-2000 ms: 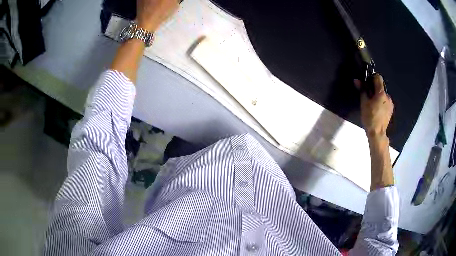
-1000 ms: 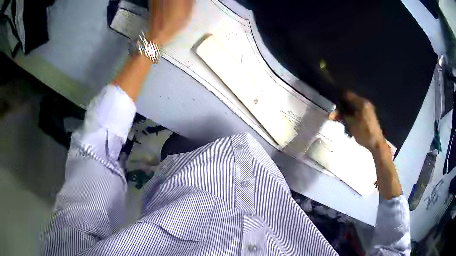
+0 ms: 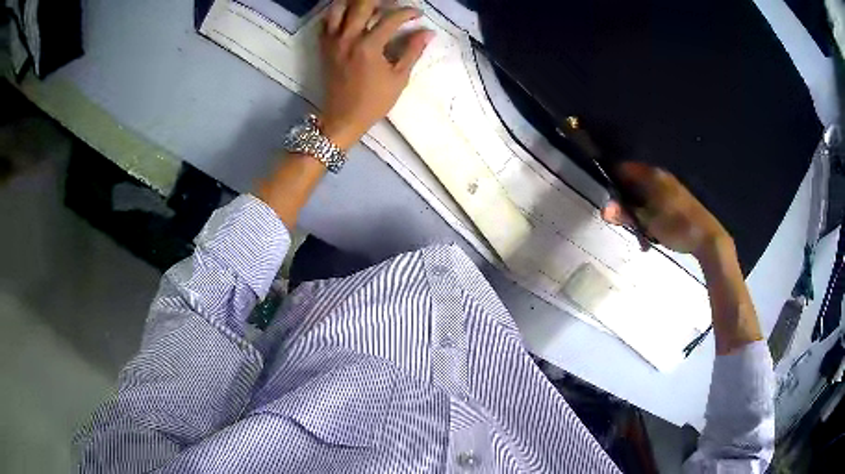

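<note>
A large black fabric sheet (image 3: pixel 713 102) lies on the table. A cream card pattern piece (image 3: pixel 556 227) with a curved edge and drawn lines lies at its near side. A narrow pattern strip (image 3: pixel 463 180) and a small pale block (image 3: pixel 590 286) lie on the pattern. My right hand (image 3: pixel 662 208), slightly blurred, holds the black tailor's shears (image 3: pixel 573 124) by the handles. The blades point up-left along the pattern's curved edge, dark against the fabric. My left hand (image 3: pixel 371 69) rests on the pattern, fingers spread, over the strip's upper end.
The grey-white table edge (image 3: pixel 361 218) runs between my body and the pattern. A long ruler or card strip (image 3: pixel 819 185) and a mottled grey-brown block (image 3: pixel 788 326) lie at the right. Black cloth (image 3: pixel 60 37) hangs at the upper left, with dark scraps below the table.
My left hand has moved right and down along the pattern onto the strip's upper end. My right hand has brought the shears left from over the fabric to the pattern's curved edge.
</note>
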